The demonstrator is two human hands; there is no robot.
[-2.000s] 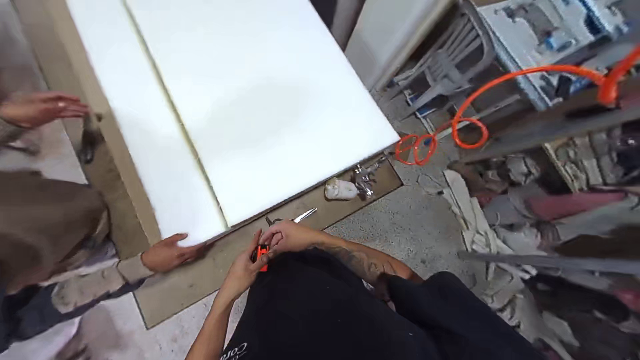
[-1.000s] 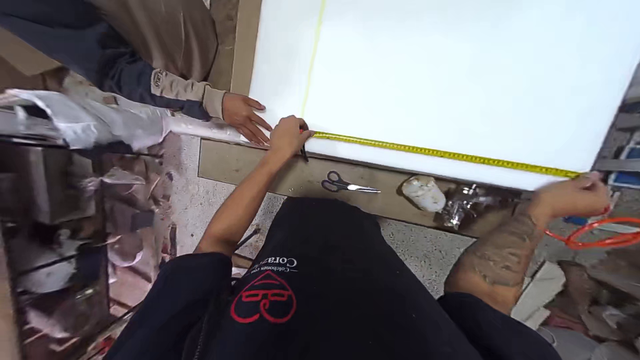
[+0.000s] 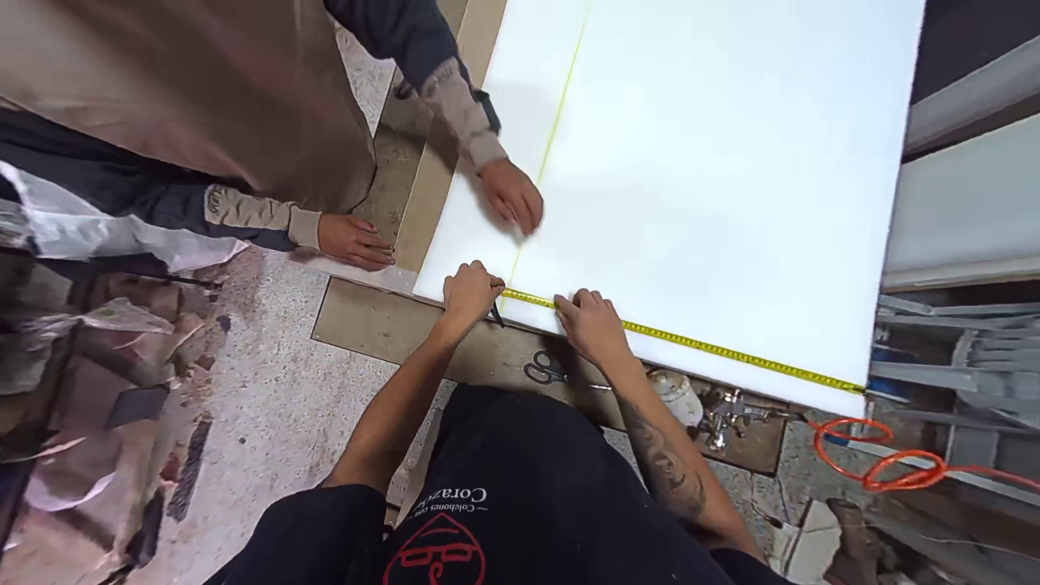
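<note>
A large white foam sheet (image 3: 715, 203) lies on the work table, with a yellow line drawn across it. Along its near edge a yellow measuring tape (image 3: 731, 354) is stretched to the right corner. My left hand (image 3: 471, 291) is closed on the tape's left end, near the line; a dark strap hangs below it. My right hand (image 3: 591, 325) presses on the tape a little further right, fingers bent. Across the line, another person's hand (image 3: 513, 199) touches or hovers over the foam; that person's other hand (image 3: 356, 242) rests at the table's edge.
Dark-handled scissors (image 3: 546, 370) lie on the table's board in front of me. To their right are a white cup (image 3: 676, 396) and a metal spray gun (image 3: 725, 418) with a coiled orange hose (image 3: 902, 471). Scraps (image 3: 106, 406) are heaped at left; metal frames (image 3: 959, 366) stand at right.
My right hand has moved left from the foam's right corner, along the tape, toward my left hand. The other person's second hand has come over the foam. Two seconds ago no tape was stretched there.
</note>
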